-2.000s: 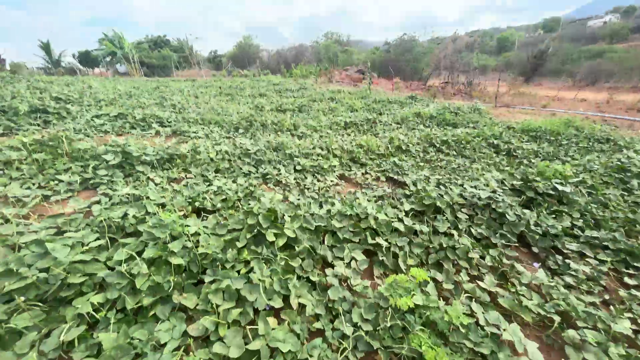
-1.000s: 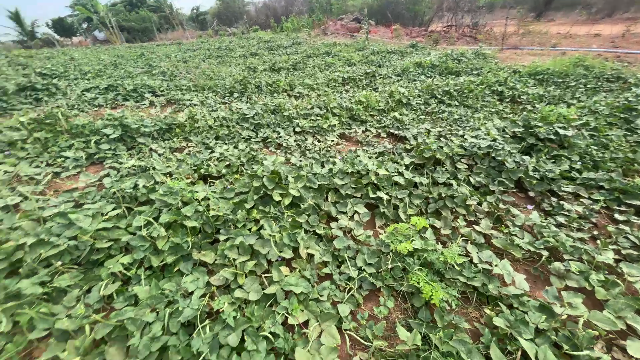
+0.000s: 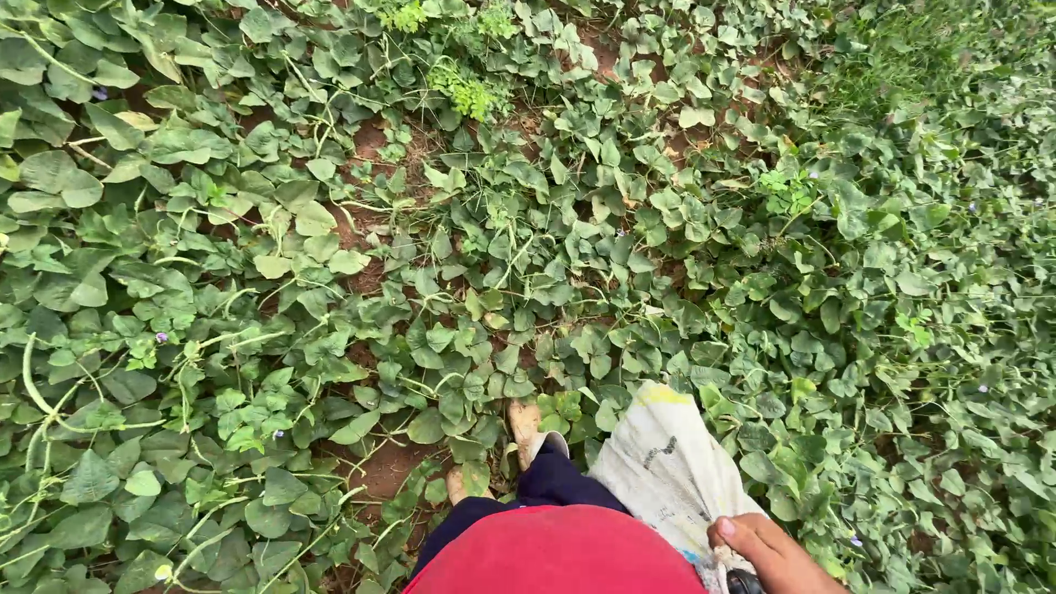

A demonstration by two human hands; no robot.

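My right hand [image 3: 763, 549] grips the gathered top of a white woven sack [image 3: 672, 470] at the lower right, beside my red shirt. The sack hangs down over the plants, with faded dark marks and a yellow patch on it; its contents are hidden. Part of a small black object [image 3: 745, 582] shows under my fingers. My left hand is out of view. Leafy bean plants [image 3: 511, 247] spread around me, and long thin green pods [image 3: 33, 375] lie among the leaves at the left.
My shoes [image 3: 525, 425] stand among the vines, below dark trousers. Reddish soil [image 3: 388, 470] shows between the leaves. Fine grass [image 3: 899, 62] grows at the upper right, and a bright feathery weed [image 3: 462, 91] near the top. Small purple flowers dot the foliage.
The view has tilted sharply down from the wide field to the ground at my feet. My right hand and the white sack, not visible in the earlier frames, are now in view.
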